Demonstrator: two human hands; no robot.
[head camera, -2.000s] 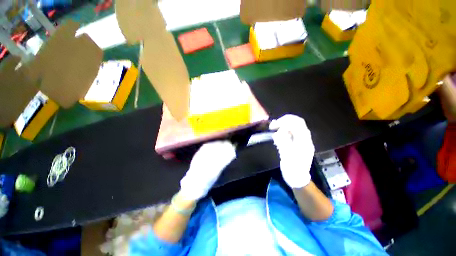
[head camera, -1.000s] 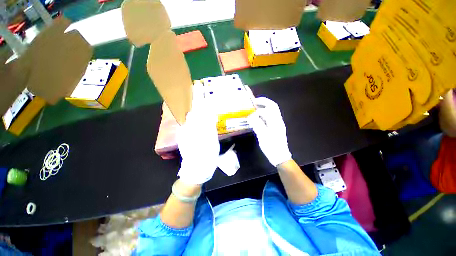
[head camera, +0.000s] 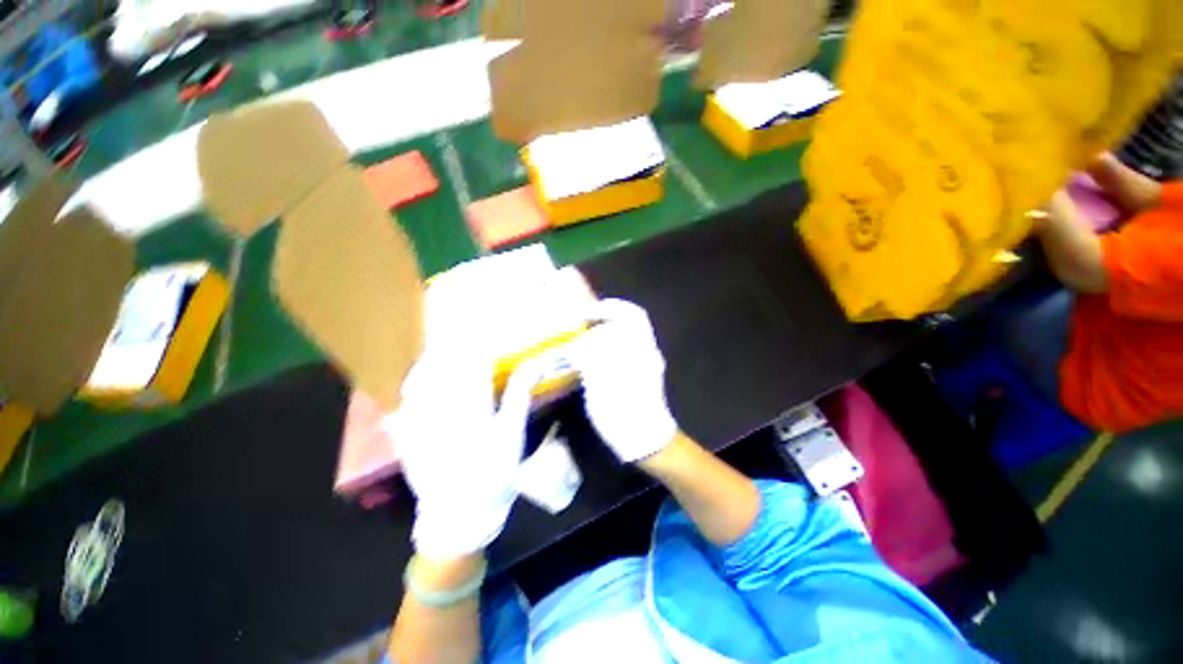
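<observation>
An open yellow carton (head camera: 529, 366) sits on the pink slab (head camera: 367, 448), its brown lid (head camera: 344, 279) standing up at the left. A flat white insert (head camera: 500, 298) fills the box. My left hand (head camera: 461, 448), in a white glove, is at the carton's front left corner. My right hand (head camera: 625, 383), also gloved, is at its front right corner with curled fingers. A crumpled white piece (head camera: 550, 475) lies on the bench between my hands. The image is blurred, and whether the fingers grip the carton is unclear.
Other open cartons (head camera: 597, 197) and red-orange pads (head camera: 509, 217) are on the green belt (head camera: 435, 247). Yellow cartons (head camera: 895, 221) lean at the right. A bin with white plates (head camera: 821, 459) is below right. Rubber bands (head camera: 94, 558) lie left. A person in orange (head camera: 1131, 311) is at the far right.
The view has turned, so the scene sits lower and further left. My left hand has gone from below the slab to the carton's front left, my right hand to its front right. The crumpled piece has come into view.
</observation>
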